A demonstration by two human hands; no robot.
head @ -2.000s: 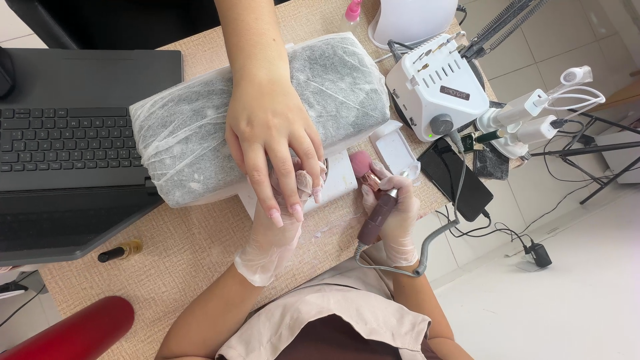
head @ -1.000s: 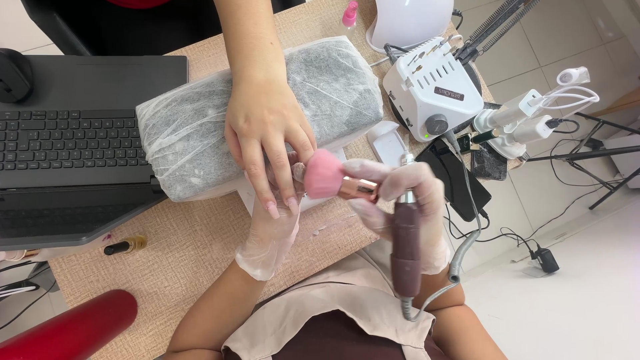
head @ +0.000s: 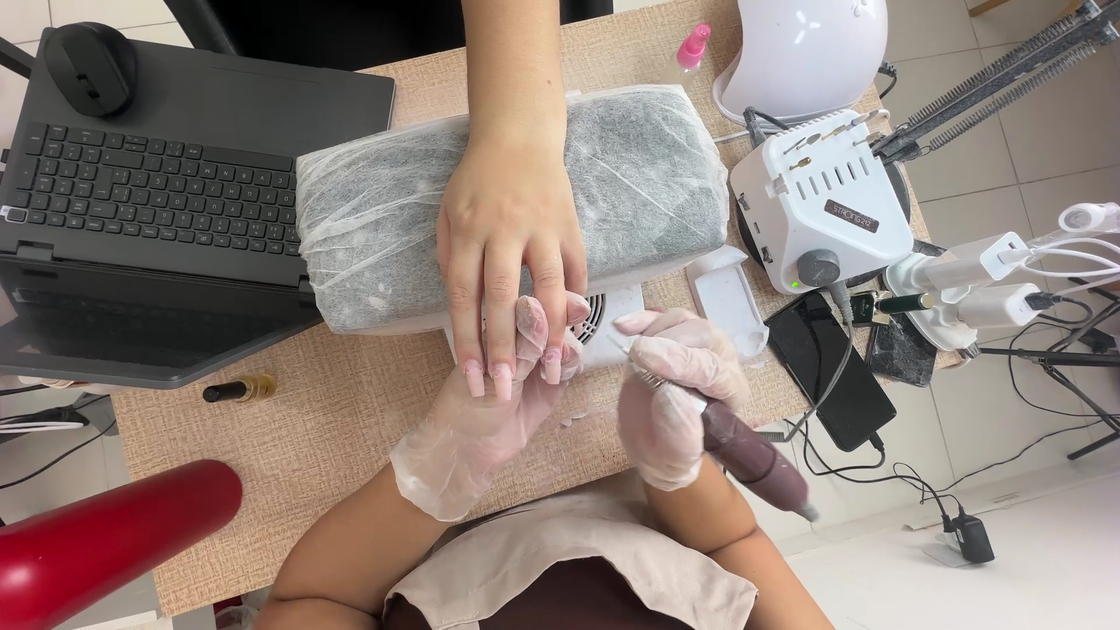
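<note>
In a clear glove, my left hand grips a finger of another person's hand, which lies palm down over a cushion wrapped in thin white cover. That hand's long nails are pale pink. My right hand, also gloved, holds a maroon nail drill handpiece, its bit end pointing up and left toward the person's fingers, apart from them. A cord runs from the white drill control unit, where a green light shows. Below the cushion sits a white dust collector, its fan grille partly hidden.
A laptop with a mouse on it is at left, near a small black-capped bottle. On the right are a white tray, a phone, a nail lamp and plugged-in chargers. A red armrest-like object is lower left.
The pink brush that my right hand held up by the person's fingers is out of sight; the drill handpiece remains in that hand, now lying across it. My left hand stays under the person's fingers.
</note>
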